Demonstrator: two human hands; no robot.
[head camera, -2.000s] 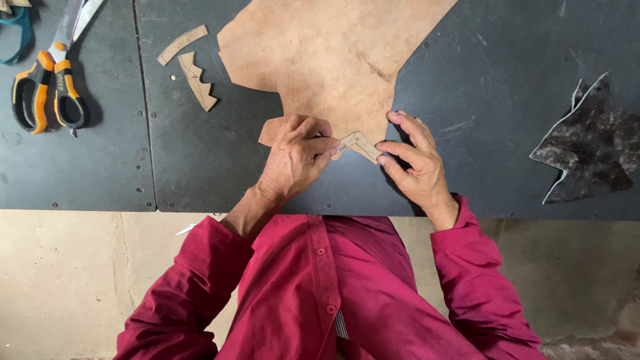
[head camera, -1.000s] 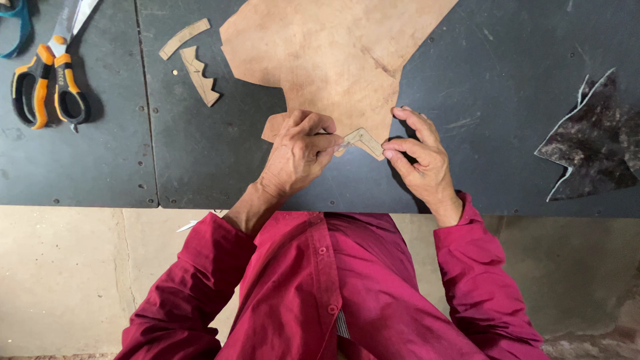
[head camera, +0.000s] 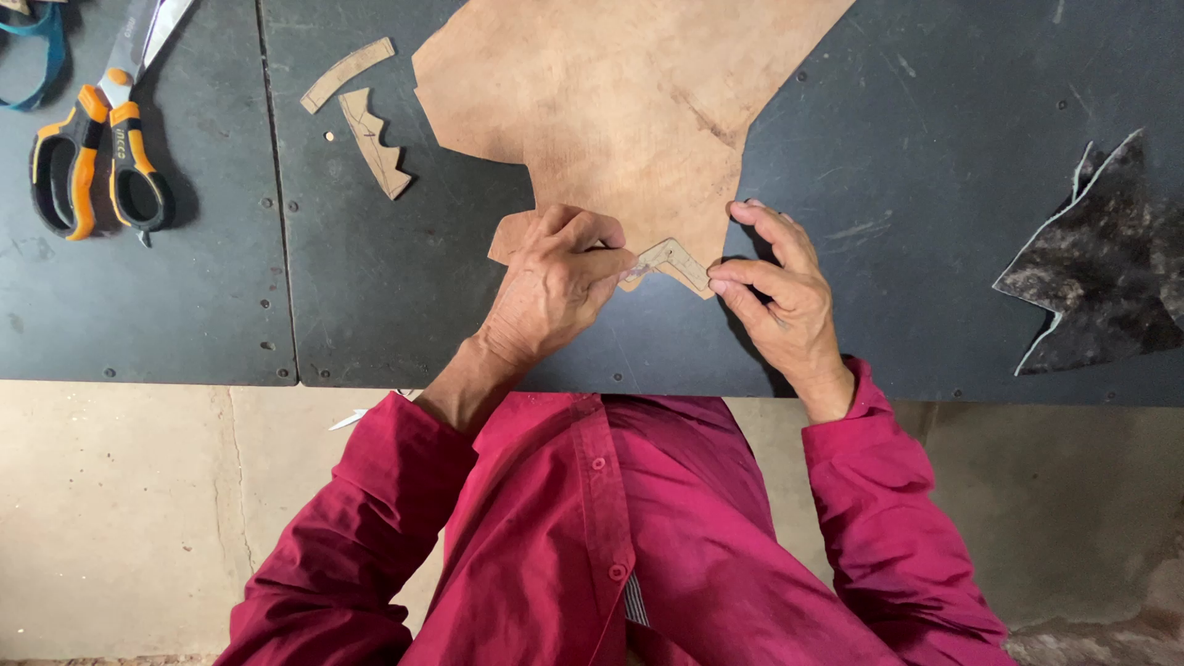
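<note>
A large tan leather piece (head camera: 610, 102) lies flat on the dark table. On its lower tip rests a small V-shaped template (head camera: 672, 254) with pen marks on it. The fingertips of my left hand (head camera: 560, 273) pinch together at the template's left arm; whether they grip it or something thin is hidden. My right hand (head camera: 784, 296) touches the template's right end with thumb and index finger, its other fingers resting by the leather's right edge. A curved strip template (head camera: 348, 74) and a scalloped template (head camera: 372, 143) lie to the left of the leather.
Orange-and-black scissors (head camera: 116, 139) lie at the upper left, beside a teal handle (head camera: 51, 55) at the corner. A dark mottled piece of hide (head camera: 1082, 268) is at the right. The table's front edge (head camera: 684, 396) runs close to my body, and a seam crosses the table at left.
</note>
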